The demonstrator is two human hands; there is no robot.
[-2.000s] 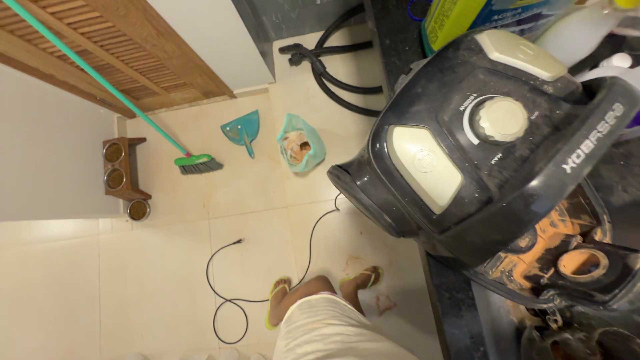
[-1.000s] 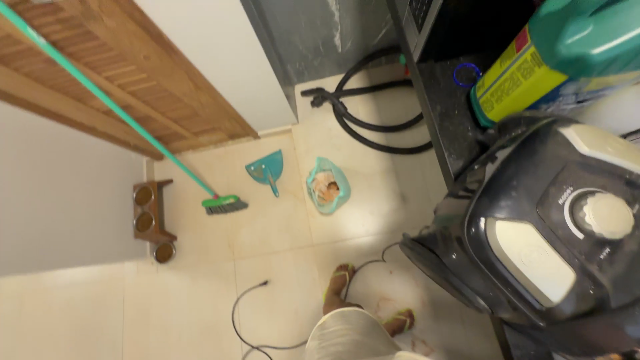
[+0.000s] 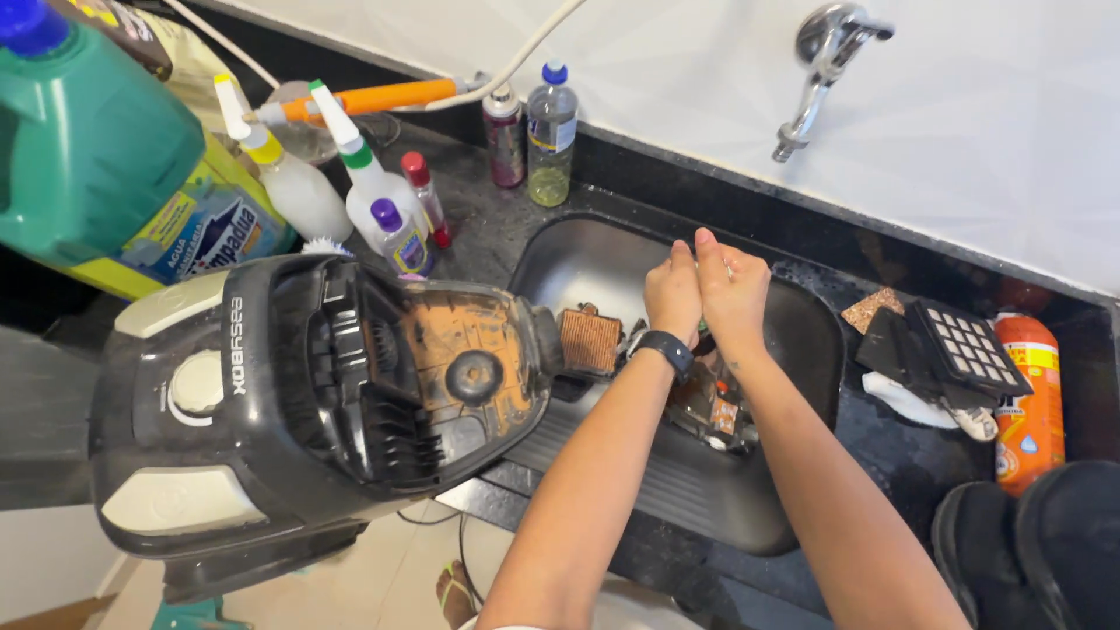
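My left hand (image 3: 672, 299), with a dark watch on the wrist, is pressed against my right hand (image 3: 735, 284) above a stainless steel sink (image 3: 560, 262). Their fingers are curled together, so whether anything lies between them is hidden. Below my hands, a dusty clear plastic vacuum part (image 3: 724, 418) lies in the sink. A dirty pleated filter (image 3: 591, 339) rests to their left. The black vacuum cleaner body (image 3: 289, 394) stands left of the sink, its inside coated with orange dust.
A chrome faucet (image 3: 814, 92) juts from the wall. Spray bottles (image 3: 302, 197), a large green jug (image 3: 96, 149) and a clear bottle (image 3: 552, 136) stand at the back left. On the right are a black-framed filter (image 3: 971, 347), an orange bottle (image 3: 1028, 402) and black shoes (image 3: 1032, 542).
The view has swung from the floor to the sink. Both hands, out of view in the earlier frames, are now together above it.
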